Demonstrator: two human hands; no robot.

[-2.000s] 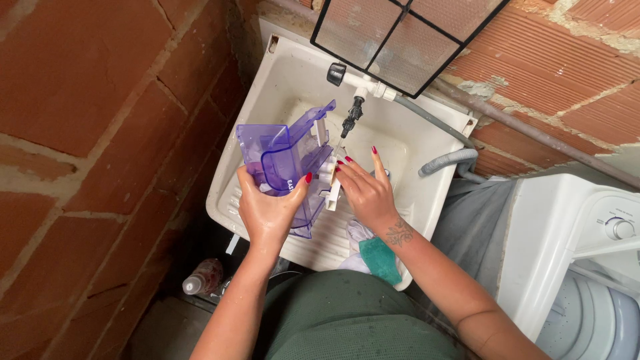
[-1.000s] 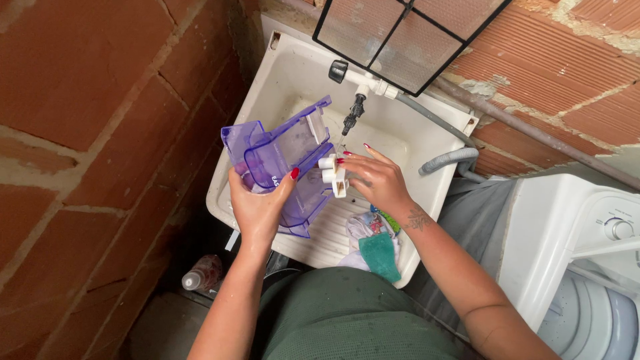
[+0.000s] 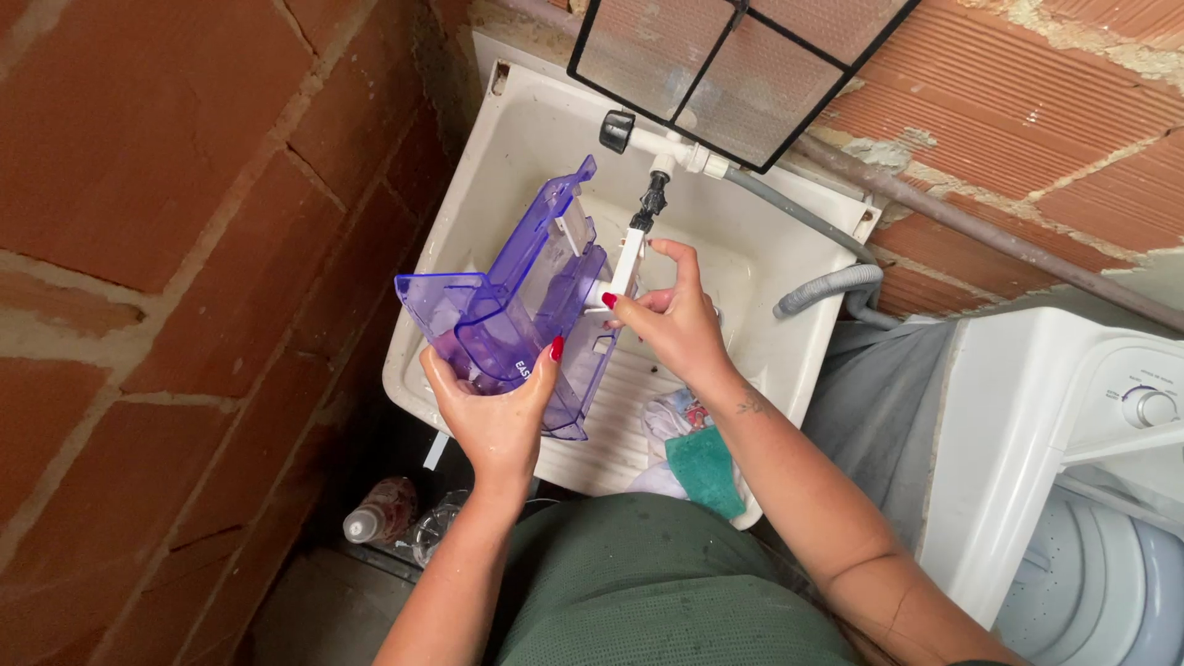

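My left hand (image 3: 499, 402) grips the lower left side of a translucent purple plastic container (image 3: 504, 314), held tilted over the white laundry sink (image 3: 786, 231). Raised lettering or print shows on its front. In my right hand (image 3: 680, 319) is a white plastic part (image 3: 628, 264), pinched between thumb and fingers against the container's right side, just below the black faucet nozzle (image 3: 651, 199). Whether that part is attached to the container I cannot tell. A green sponge or cloth (image 3: 706, 472) lies on crumpled wet fabric (image 3: 663, 425) on the sink's ribbed slope.
A black-framed mesh screen (image 3: 717, 69) leans behind the faucet valve (image 3: 617, 131). Grey hoses (image 3: 828, 287) run at the sink's right. A top-loading washing machine (image 3: 1008, 416) stands on the right, a brick wall (image 3: 203, 231) on the left. A bottle (image 3: 379, 511) sits low beside the sink.
The white part, earlier lying across my right fingertips beside the container, is now turned upright and pinched near the nozzle. My left hand keeps its hold on the purple container.
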